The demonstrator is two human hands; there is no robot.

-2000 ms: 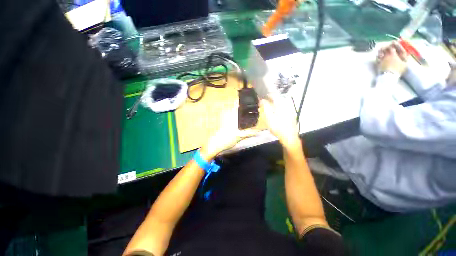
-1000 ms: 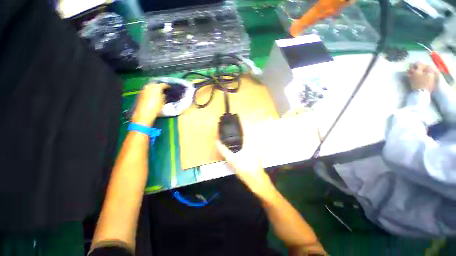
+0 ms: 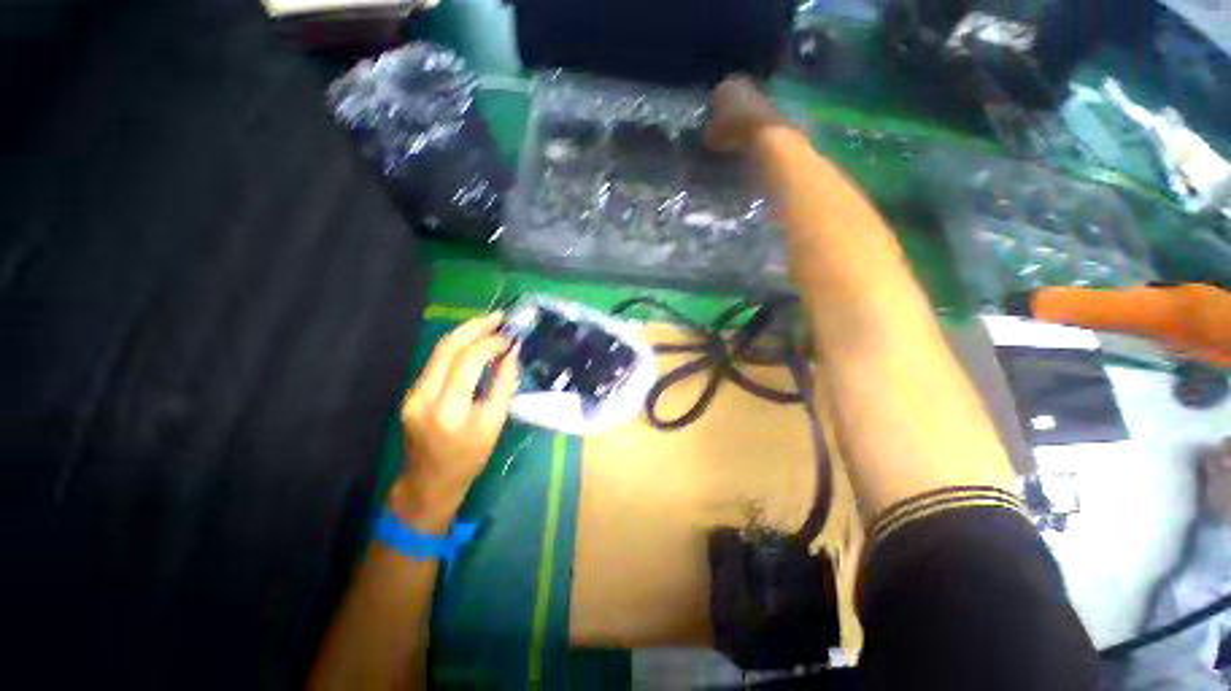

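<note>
The black corded unit [image 3: 772, 594] lies on the tan board [image 3: 635, 540] near its front edge. Its black cable [image 3: 722, 354] is looped behind it. My left hand [image 3: 463, 398], with a blue wrist strap [image 3: 421, 537], is at the left edge of the open parts bag [image 3: 624, 401], which holds small black parts. Its thumb and fingers are close together at a small dark thing that I cannot make out clearly. My right hand [image 3: 740, 115] is stretched to the far side of the clear tray [image 3: 648, 223]; its fingers are blurred.
The black divided bin [image 3: 655, 34] stands behind the tray. A dark plastic-wrapped bundle [image 3: 429, 142] is left of the tray. The orange driver [image 3: 1134, 319] hangs at the right above the screw feeder [image 3: 1060, 394]. A large dark shape fills the left side.
My right hand has let go of the unit and reached out over the clear tray. My left hand remains at the open bag. The view has shifted, so the unit shows lower down.
</note>
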